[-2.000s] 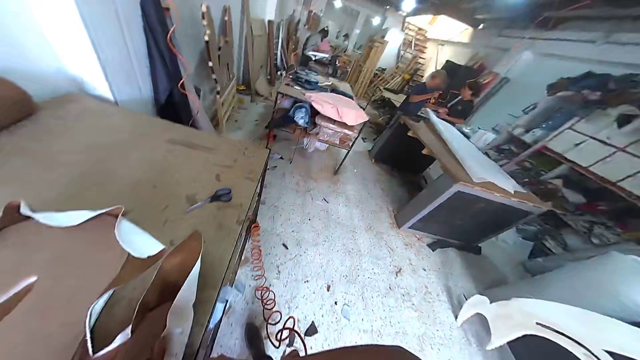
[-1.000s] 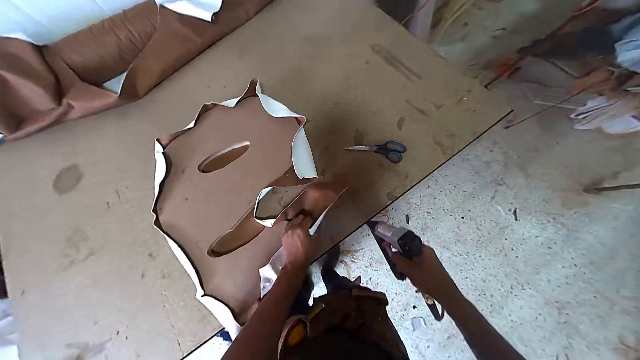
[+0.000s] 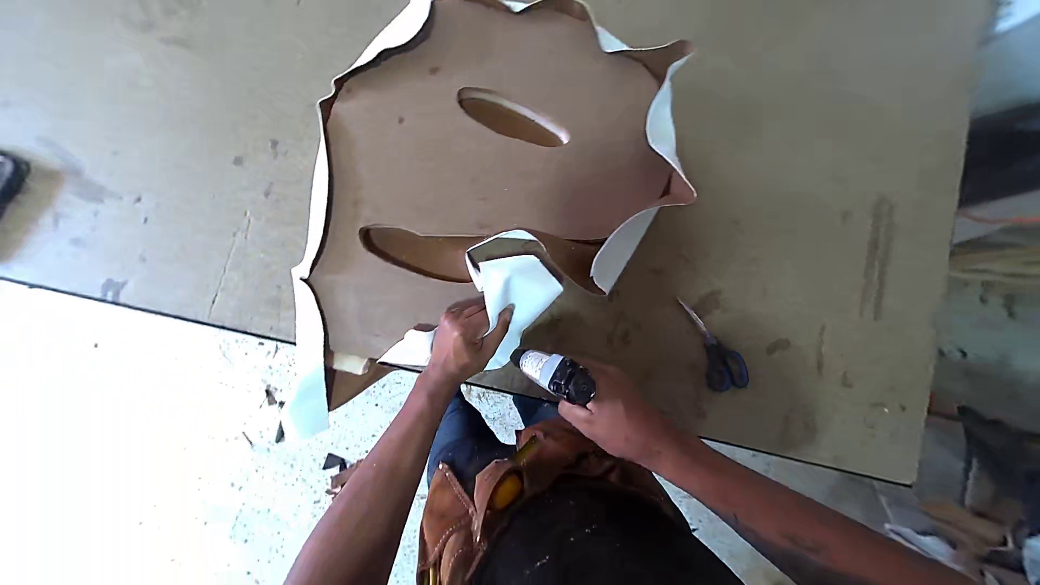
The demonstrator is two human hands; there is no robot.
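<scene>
A flat brown panel (image 3: 504,183) with two oval openings lies on the worktable, its brown, white-backed covering standing up around the edge. My left hand (image 3: 467,337) grips a flap of the white-faced covering (image 3: 520,296) at the panel's near edge. In my right hand (image 3: 613,410) is a pneumatic stapler (image 3: 556,375), its nose just right of the flap; whether the two touch, I cannot tell. Scissors with dark blue handles (image 3: 723,363) lie on the table to the right of the stapler.
The brown worktable (image 3: 812,203) reaches past the panel on both sides. A dark object (image 3: 11,179) rests at its far left. Scraps (image 3: 335,463) lie on the speckled floor below the near edge, and more material (image 3: 991,504) is piled at the lower right.
The view has swung and moved closer to the panel. The stapler, out over the floor past the table edge a second ago, is now beside my left hand at the flap.
</scene>
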